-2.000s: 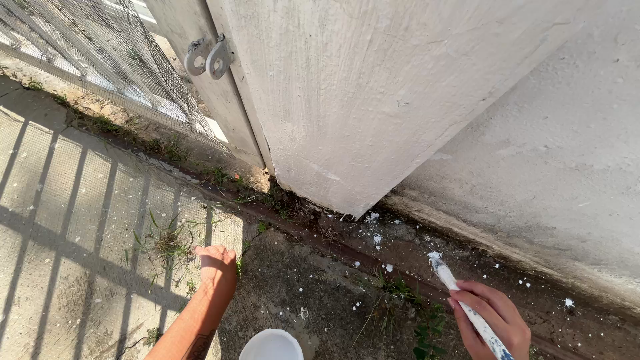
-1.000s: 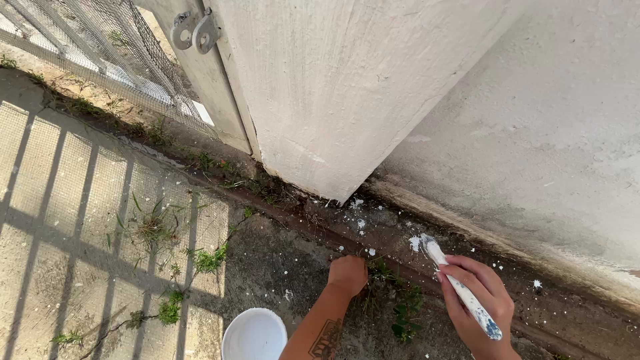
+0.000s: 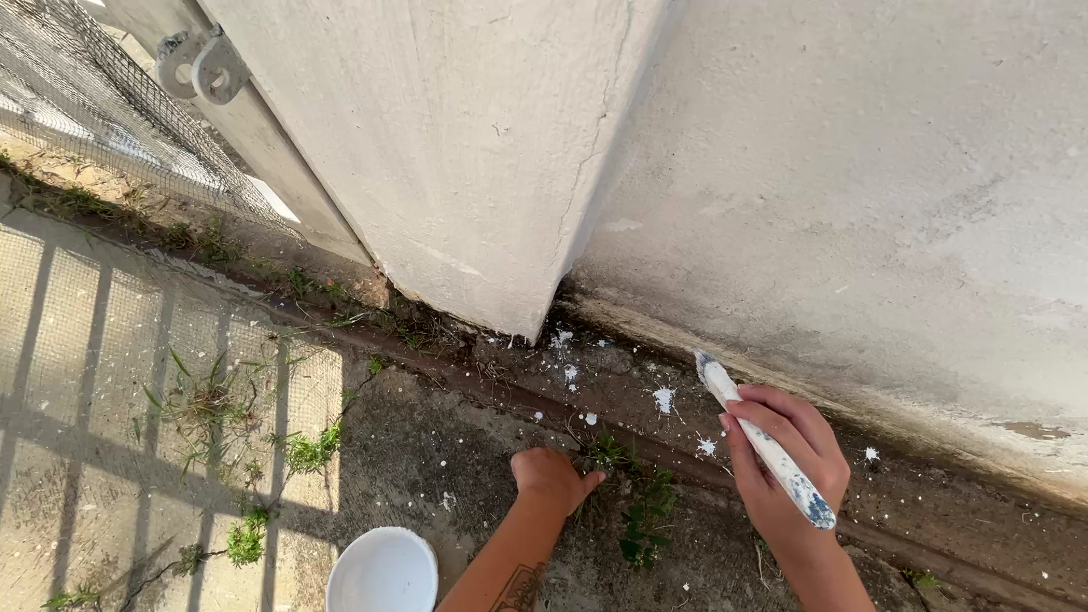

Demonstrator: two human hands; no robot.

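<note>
My right hand [image 3: 790, 455] grips a paint-spattered brush [image 3: 761, 438] by its white and blue handle; the bristle end points up-left, close to the stained base of the white wall [image 3: 850, 212]. White paint splashes [image 3: 664, 399] dot the ground beside the brush tip. Lower in the view, my left hand [image 3: 551, 480] is over the concrete by a small weed [image 3: 608, 450], fingers curled and thumb pointing right; whether it touches the ground or holds anything is not clear. Left of that forearm stands a white plastic tub [image 3: 382, 574], with a pale inside.
A white painted pillar [image 3: 459, 170] juts toward the ground at upper centre. Beside it are a metal gate post with hasp rings [image 3: 200, 66] and wire mesh [image 3: 127, 110]. Green weeds [image 3: 313, 448] grow from cracks in the sunlit concrete at left. A leafy plant [image 3: 646, 518] grows between my hands.
My left hand has moved right from the sunlit concrete's edge to beside the weeds near the splashes. The brush, still in my right hand, has shifted toward the wall's base.
</note>
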